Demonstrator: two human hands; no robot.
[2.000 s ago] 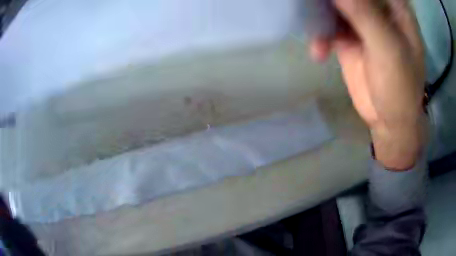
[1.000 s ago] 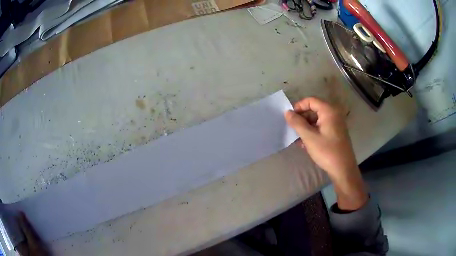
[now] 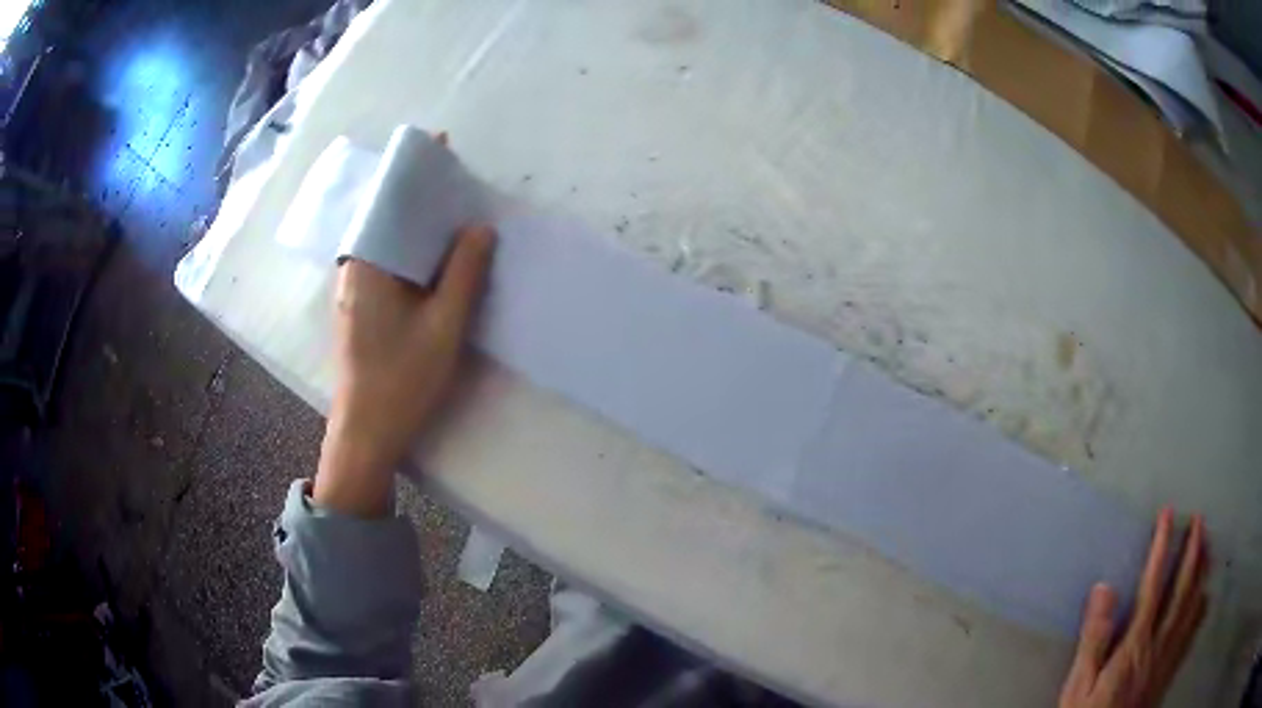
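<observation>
A long pale lavender-grey fabric strip (image 3: 692,374) lies flat across the cream pressing table, from upper left to lower right, with a faint crease across its middle. My left hand (image 3: 397,332) is at its left end, the thumb on the strip and the fingers hidden under a folded-back, whiter flap (image 3: 411,201). The hand grips the cloth there. My right hand (image 3: 1143,639) lies on the strip's right end with its fingers spread, partly cut off by the bottom edge.
The pressing table (image 3: 775,166) has specks and brown stains behind the strip. A brown paper strip (image 3: 1093,104) runs along the far right, with white and grey layers (image 3: 1149,58) behind it. A small pale scrap (image 3: 480,557) lies on the dark speckled floor (image 3: 256,415).
The view has swung left; the iron is out of view. My right hand no longer pinches the strip's right end but rests spread on it. My left hand now shows fully at the folded left end.
</observation>
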